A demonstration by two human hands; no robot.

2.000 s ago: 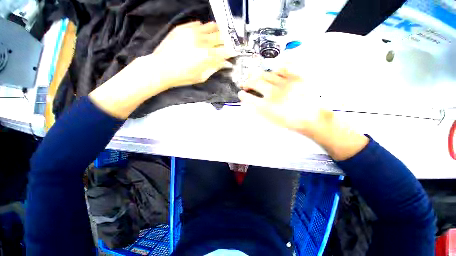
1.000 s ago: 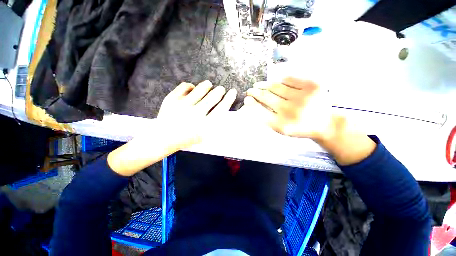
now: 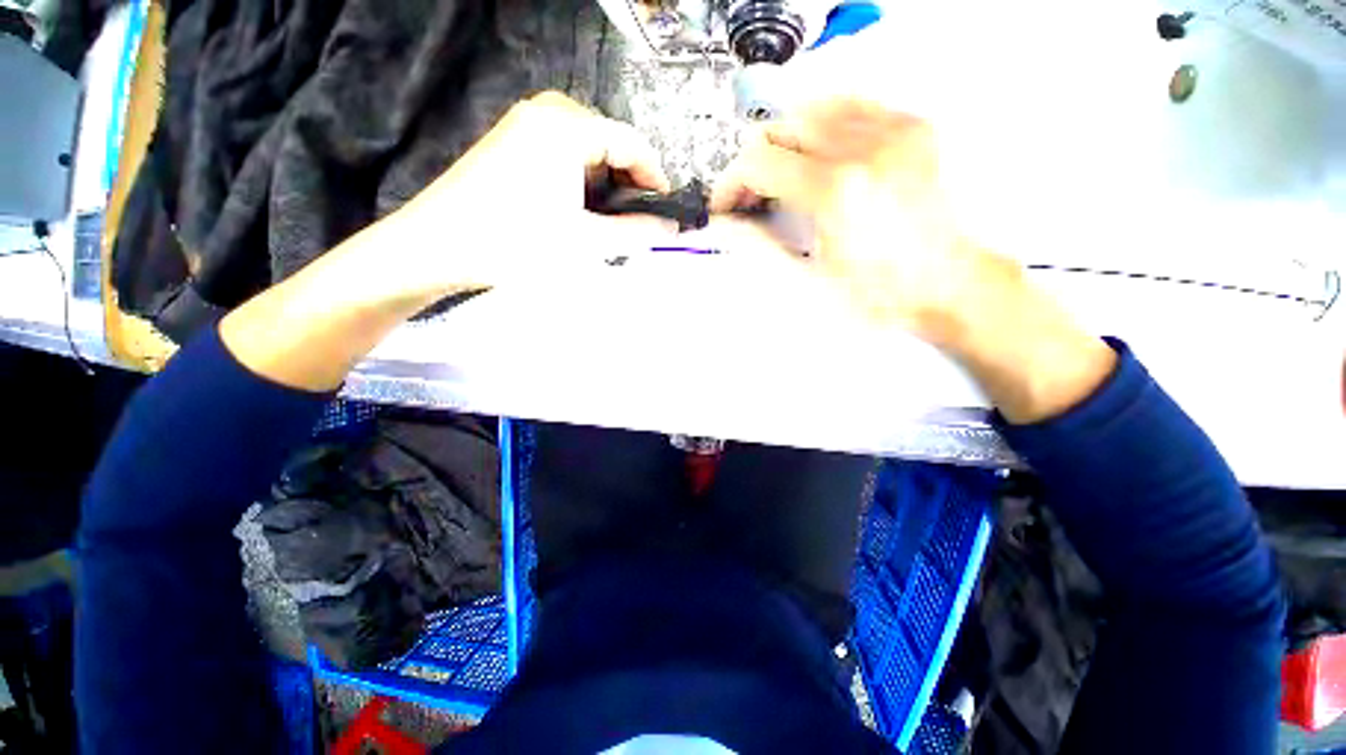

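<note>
A dark cloth panel (image 3: pixel 369 118) lies wrinkled on the white table, from the upper left to the needle area. My left hand (image 3: pixel 554 177) pinches its near edge, with the fingers curled over a dark fold. My right hand (image 3: pixel 864 199) pinches the same edge from the right, with its fingertips close to the left ones. The pinched fold (image 3: pixel 687 204) shows between both hands, just on the near side of the presser foot area (image 3: pixel 687 52). The needle itself cannot be made out in the glare.
The white machine head (image 3: pixel 1063 118) fills the upper right, with a round metal dial (image 3: pixel 765 27). A tan strip (image 3: pixel 136 192) lies under the cloth at left. Blue crates (image 3: pixel 923 590) with dark cloth (image 3: pixel 369 561) stand below the table edge. A red object (image 3: pixel 1314 682) is at lower right.
Both hands have moved up towards the presser foot. They lay flat with fingers spread on the cloth's near edge; now they pinch and fold it. The view has shifted slightly.
</note>
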